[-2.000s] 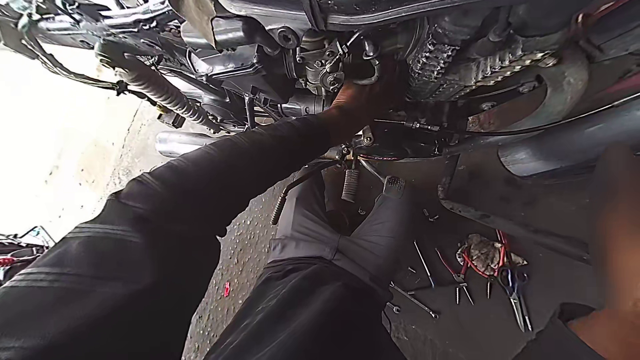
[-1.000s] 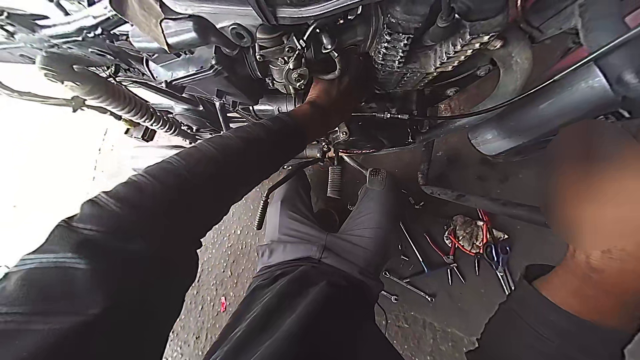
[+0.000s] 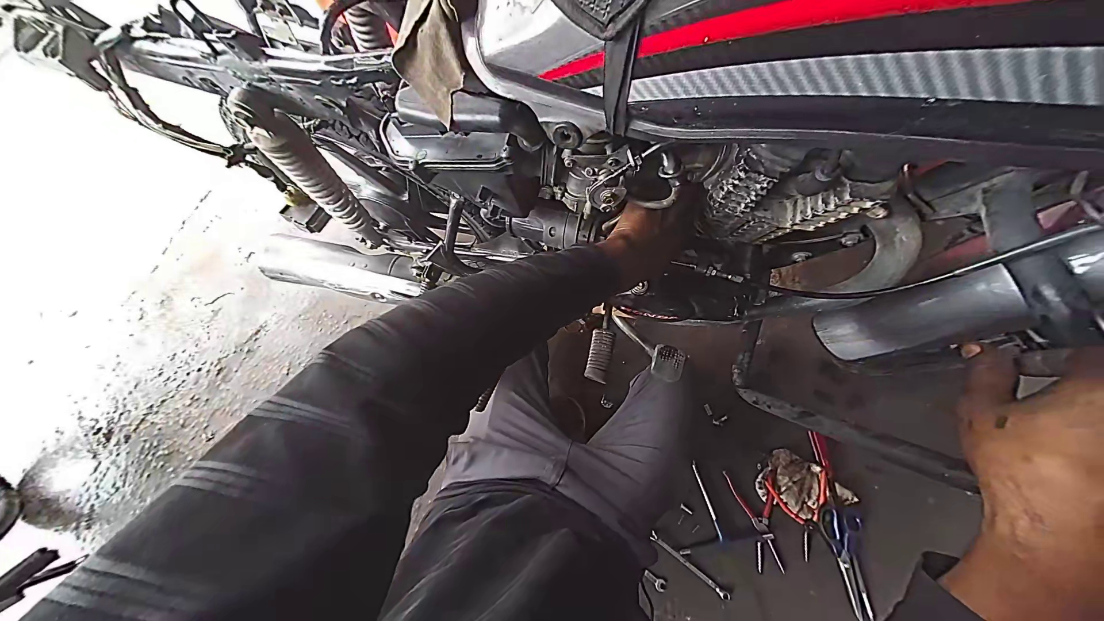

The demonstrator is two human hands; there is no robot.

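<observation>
A partly stripped motorcycle fills the top of the view. My left hand reaches in beside the carburetor and the finned engine cylinder; its fingers are hidden among the parts, so I cannot tell what it holds. At the right edge my right hand is by the grey tubular part, thumb up near its underside; the other fingers are largely out of sight, and its grip is unclear. Below the engine are the rubber-covered foot peg and a pedal.
On the ground lie a wrench, a screwdriver, red-handled pliers, blue-handled scissors and a dirty rag. A bent metal bar crosses above them. The shock absorber and exhaust muffler are at left.
My right hand has moved up to the grey tubular part. My left hand stays in beside the carburetor. The view has tilted up, showing the red-striped body panel.
</observation>
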